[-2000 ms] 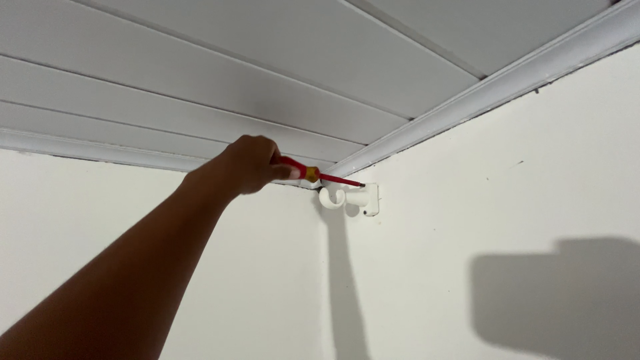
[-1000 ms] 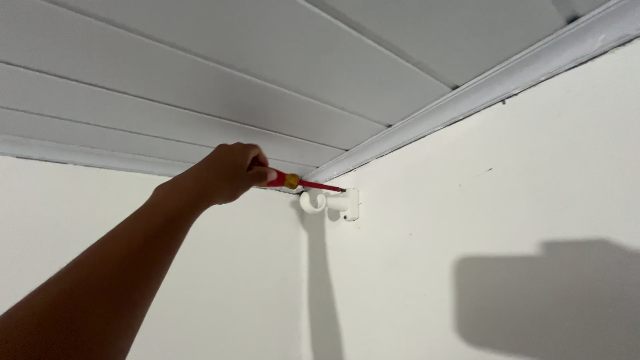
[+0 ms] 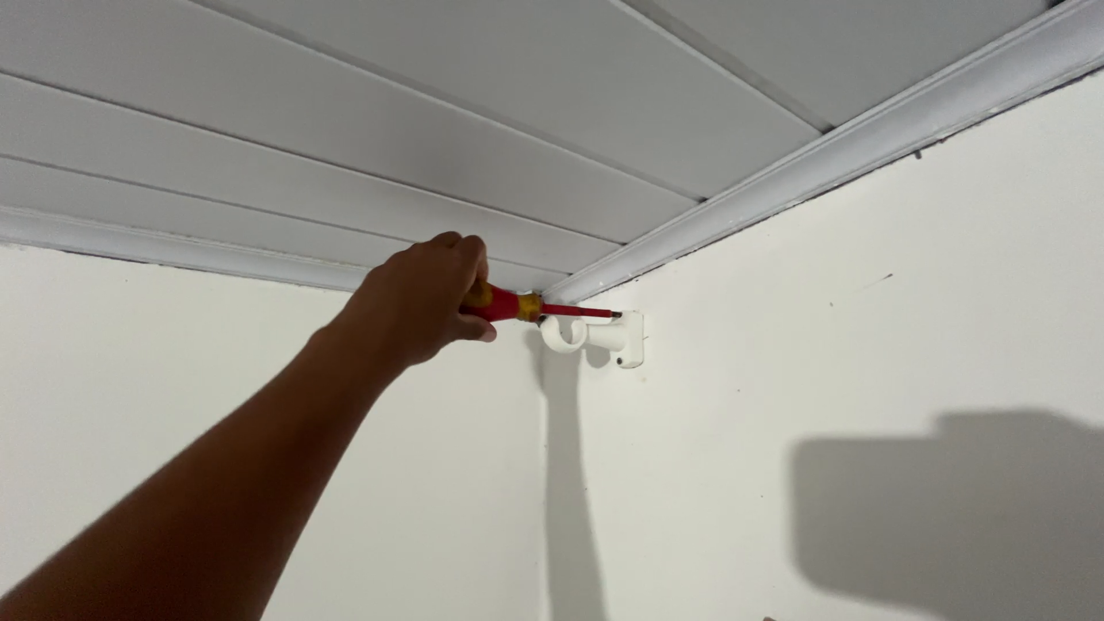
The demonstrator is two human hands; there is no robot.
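My left hand (image 3: 431,302) reaches up from the lower left, fingers wrapped around the handle of a screwdriver (image 3: 509,305) with a red and yellow grip and a red insulated shaft. The shaft points right, and its tip is at the upper screw position of a white curtain rod bracket (image 3: 632,339). The bracket's base lies against the right wall, and its open, hook-shaped cup (image 3: 562,335) projects left below the screwdriver. A dark screw or hole (image 3: 620,361) shows low on the base. My right hand is not seen.
A grey panelled ceiling (image 3: 483,147) with light cornice moulding (image 3: 776,181) sits close above the hand and bracket. Two off-white walls meet in a corner just left of the bracket. Shadows fall on the right wall (image 3: 733,379). A tiny unclear tip shows at the bottom edge.
My left hand keeps its hold on the screwdriver, and the tip stays at the top of the bracket's base. The view has shifted somewhat.
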